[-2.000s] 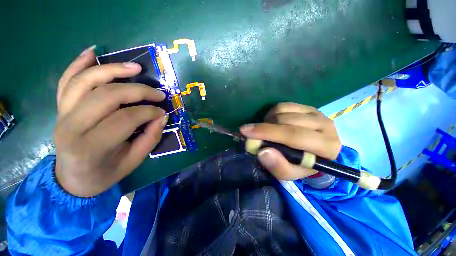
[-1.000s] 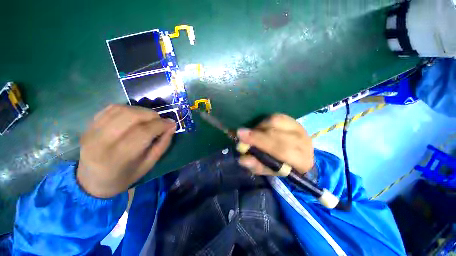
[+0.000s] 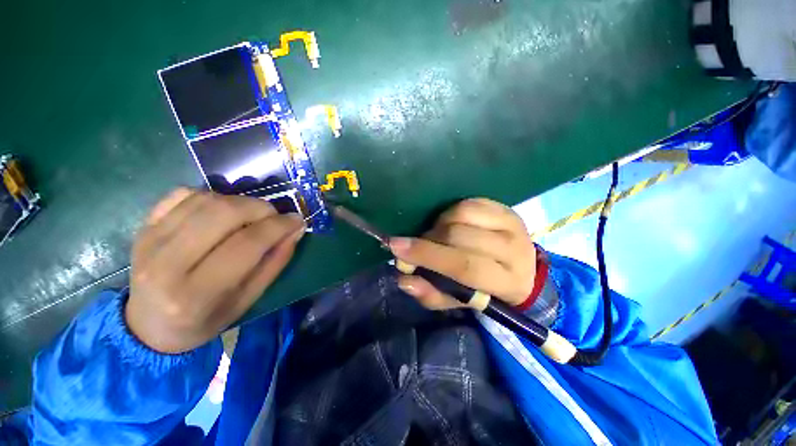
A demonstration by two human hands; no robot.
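Observation:
A narrow blue PCB panel (image 3: 295, 144) lies on the green mat with three LCD modules (image 3: 212, 90) side by side along it. Yellow-orange flex cable tabs (image 3: 341, 179) stick out from its far edge. My left hand (image 3: 208, 261) is over the nearest module, thumb and fingertips pinched on a thin solder wire (image 3: 312, 212) by the board's near end; the hand hides much of that module. My right hand (image 3: 476, 253) holds the soldering iron (image 3: 502, 319) like a pen. Its tip is at or just beside the board's near end; contact cannot be told.
Loose LCD modules (image 3: 16, 196) with an orange end lie at the far left edge. A white tub (image 3: 758, 39) with black bands stands at the top right. The iron's black cord (image 3: 604, 261) hangs past the green bench mat's (image 3: 419, 165) right edge. Another person's blue sleeve (image 3: 772, 122) shows at right.
My left hand has moved off the upper modules to the near end, its fingers now pinched. The panel sits slightly farther up and left in view. The iron has shifted left with my right hand.

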